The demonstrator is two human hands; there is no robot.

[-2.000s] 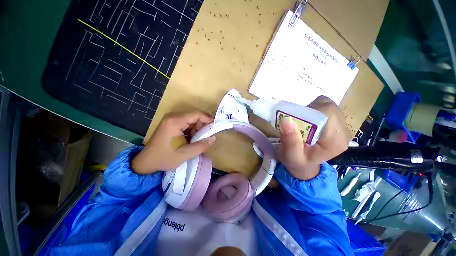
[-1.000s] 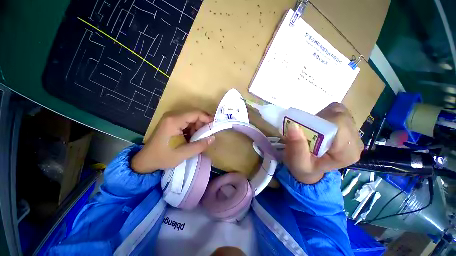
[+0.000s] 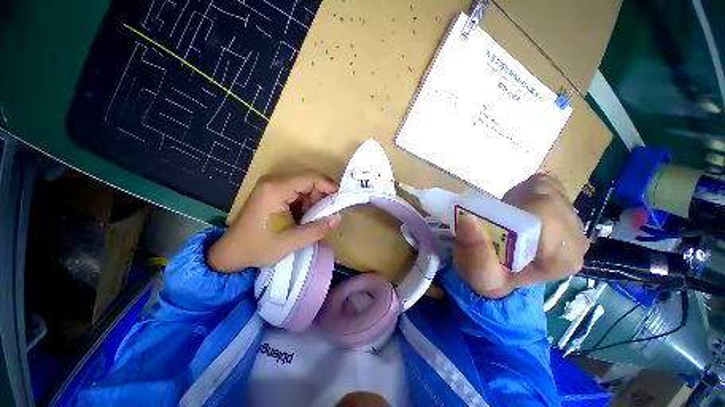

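Observation:
The white-and-pink headphones (image 3: 414, 292) are held over my lap, below the cardboard's near edge. My left hand (image 3: 274, 222) grips the left side of the headband, with thumb and fingers around it. A white cat-ear piece (image 3: 367, 168) stands on the headband with its tip pointing away from me. My right hand (image 3: 525, 238) holds the white glue bottle (image 3: 497, 226), its yellow and dark label facing up. The thin nozzle points left, close to the lower right edge of the ear; I cannot tell if it touches. The pink cushions hang toward me.
Brown cardboard (image 3: 350, 87) lies ahead, with a clipped printed sheet (image 3: 485, 111) at its right. A black printed mat (image 3: 191, 95) is at the left. A black arm (image 3: 636, 261), white scraps (image 3: 584, 310) and a blue container (image 3: 640, 183) are at the right.
My right hand has moved right and toward me with the glue bottle. The nozzle has shifted from the ear's upper right edge down to its lower right. My left hand stays nearly still.

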